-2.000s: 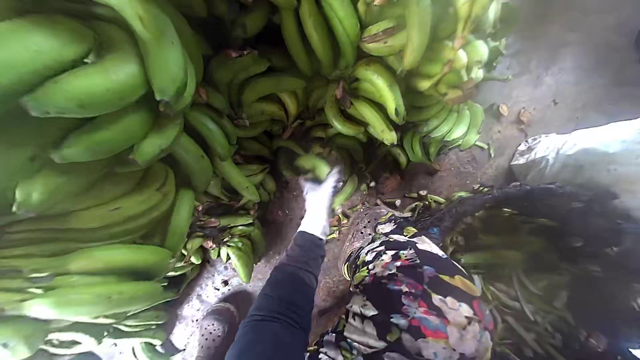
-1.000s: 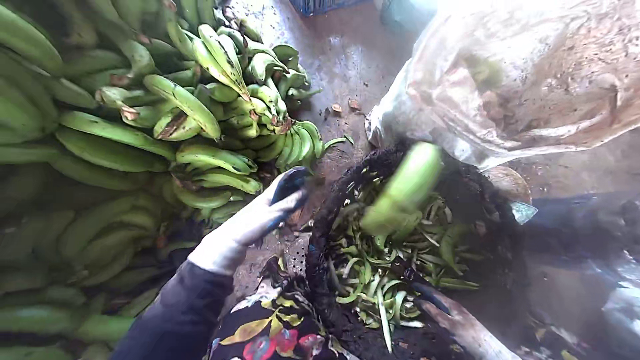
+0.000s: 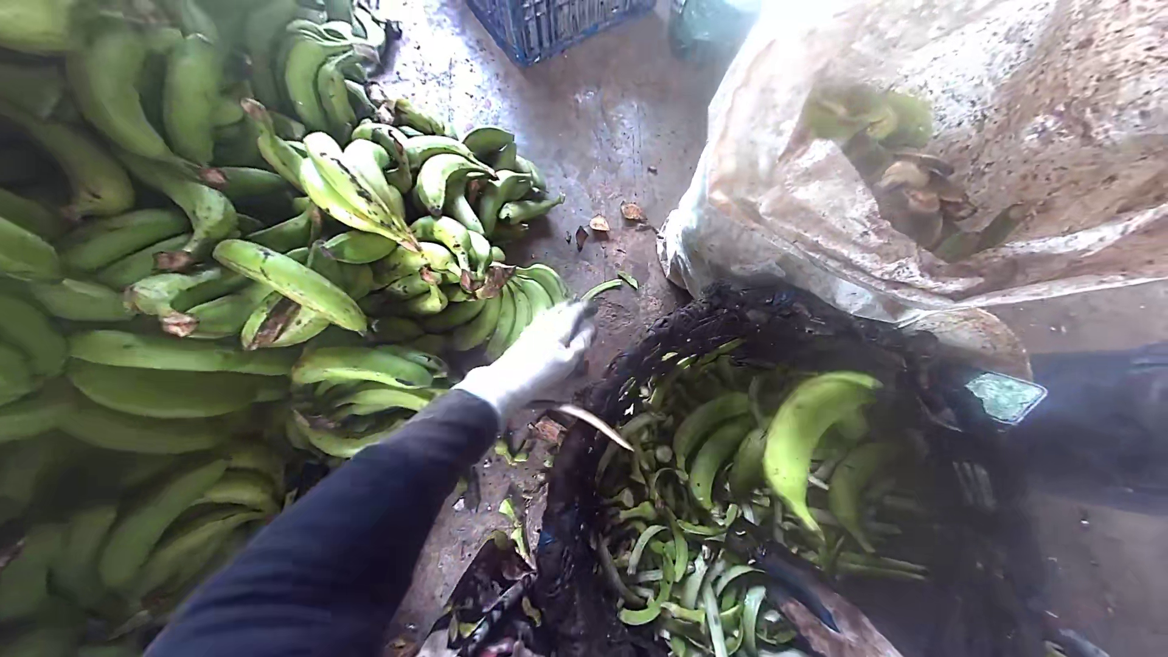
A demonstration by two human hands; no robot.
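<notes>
My left hand (image 3: 547, 351), in a whitish glove below a dark sleeve, reaches to the edge of a large pile of green bananas or plantains (image 3: 292, 283). Its fingers are partly curled; whether they hold anything is unclear. A thin, pale curved strip (image 3: 595, 425) shows just below it, its kind unclear. My right hand (image 3: 803, 589) is low at the right, partly cut off and dark, over a dark woven basket (image 3: 570, 511). Inside the basket are green peel strips (image 3: 671, 566) and several whole green fruits (image 3: 812, 438). Its fingers are blurred.
A large translucent, stained plastic sack (image 3: 803, 210) with greenish and brown matter stands behind the basket. A blue plastic crate (image 3: 566, 23) is at the top. Dry brown scraps (image 3: 631, 212) lie on the wet-looking floor (image 3: 611, 137). A small greenish piece (image 3: 1006, 396) sits right of the basket.
The view has swung right since the earliest frame. A green fruit blurred above the basket a second ago is no longer there; several whole fruits now show in the basket. My left hand's fingers are more curled.
</notes>
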